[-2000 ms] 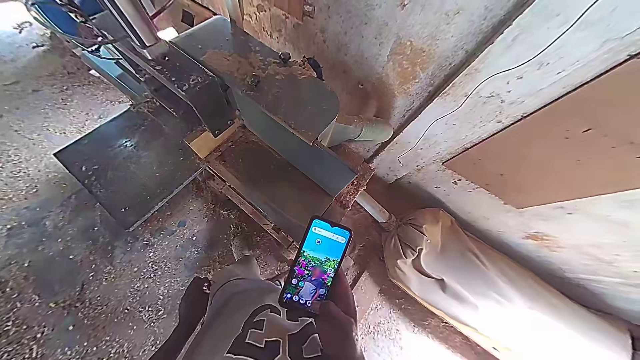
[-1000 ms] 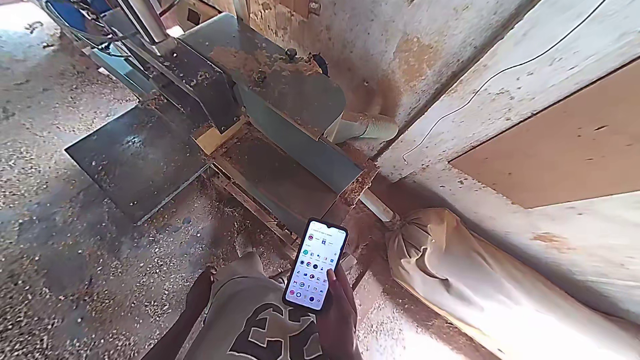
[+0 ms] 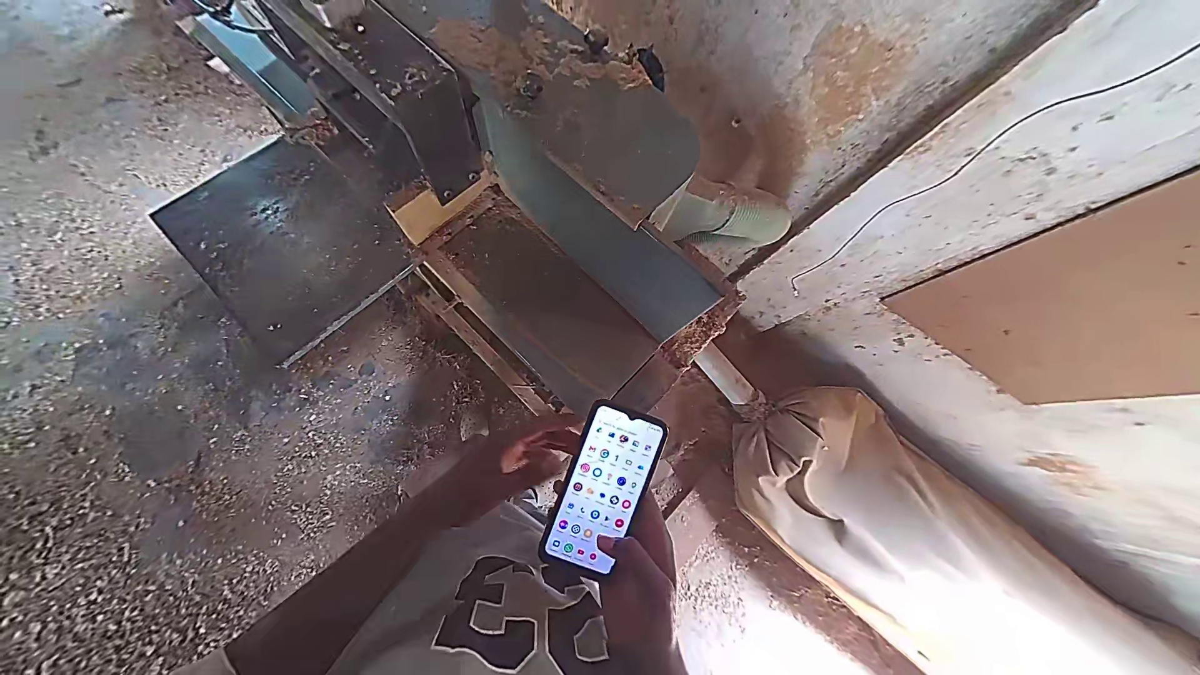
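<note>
A smartphone point(image 3: 605, 487) with a lit screen of app icons is gripped in my right hand point(image 3: 637, 581), the thumb lying over the lower right of the screen. My left hand point(image 3: 544, 450) is just left of the phone's upper part, its fingers curled and partly behind the phone's edge; whether it touches the phone I cannot tell. Below the hands is the printed front of a light shirt point(image 3: 422, 581). Beyond the phone stands a woodworking machine with a flat metal bed point(image 3: 553, 291) and a long metal fence point(image 3: 600, 234).
A dark metal side table point(image 3: 281, 244) juts out at left over a floor strewn with wood shavings point(image 3: 94, 450). A ribbed hose point(image 3: 741, 220) and a pipe point(image 3: 724, 375) are at the machine's right. A large cloth dust bag point(image 3: 900, 525) lies along the stained wall point(image 3: 844, 225).
My left hand has come up from the lower left to beside the phone. The screen has gone from a colourful picture to app icons on white. The phone stays in my right hand.
</note>
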